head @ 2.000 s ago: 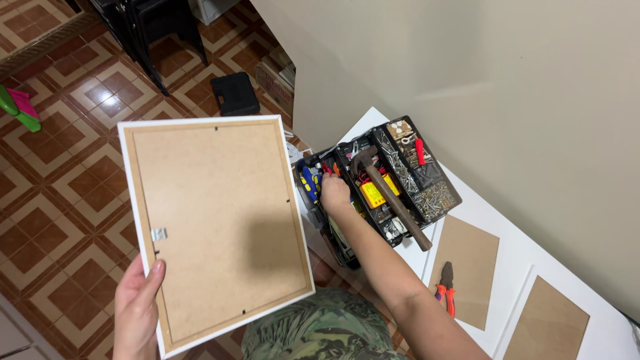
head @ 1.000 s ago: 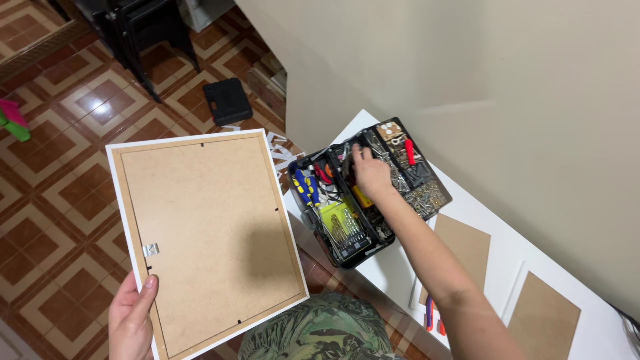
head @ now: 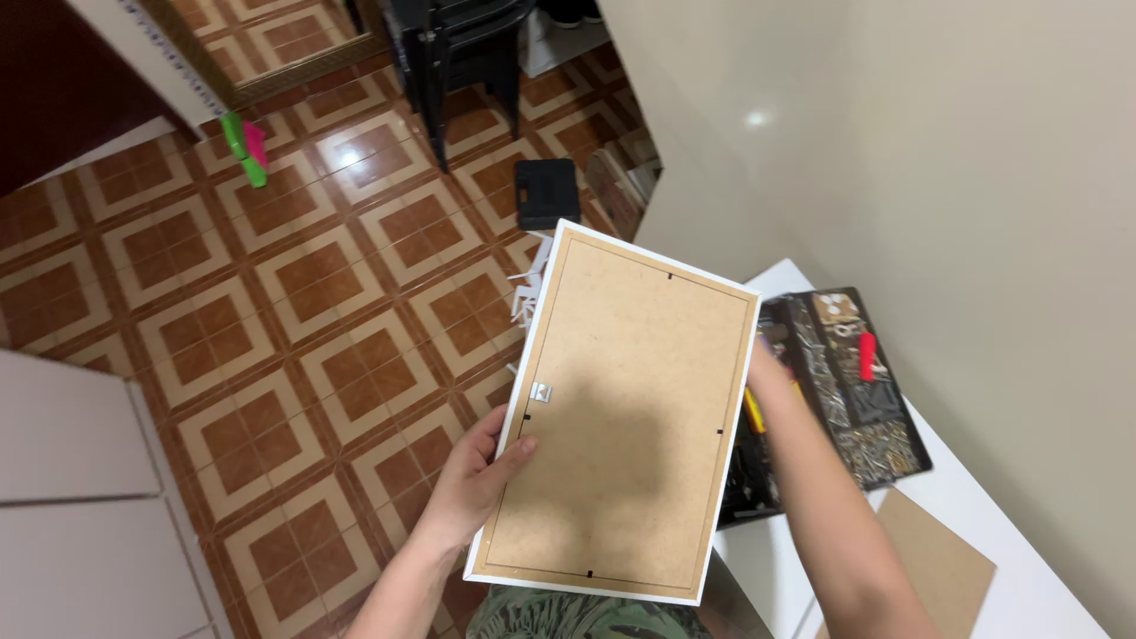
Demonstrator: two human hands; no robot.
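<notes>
My left hand [head: 484,475] grips the left edge of a white picture frame [head: 635,399], thumb on its brown fiberboard back. Small black tabs sit along the backing's edges, and a metal hanger [head: 540,391] is fixed near the left side. My right forearm reaches behind the frame's right edge over an open black toolbox [head: 919,444]; the right hand itself is hidden there. In the toolbox are compartments of screws [head: 879,451], a red-handled item [head: 867,357] and a yellow item [head: 753,410].
The toolbox rests on a white surface [head: 994,532] by the wall, beside another brown board [head: 945,555]. On the tiled floor are a black case [head: 547,193], white strips [head: 530,288] and a green and pink object [head: 245,149]. Stacked black chairs [head: 461,53] stand beyond.
The picture frame now covers part of the toolbox, and my right hand, visible in the toolbox before, is hidden behind the frame. The view has shifted.
</notes>
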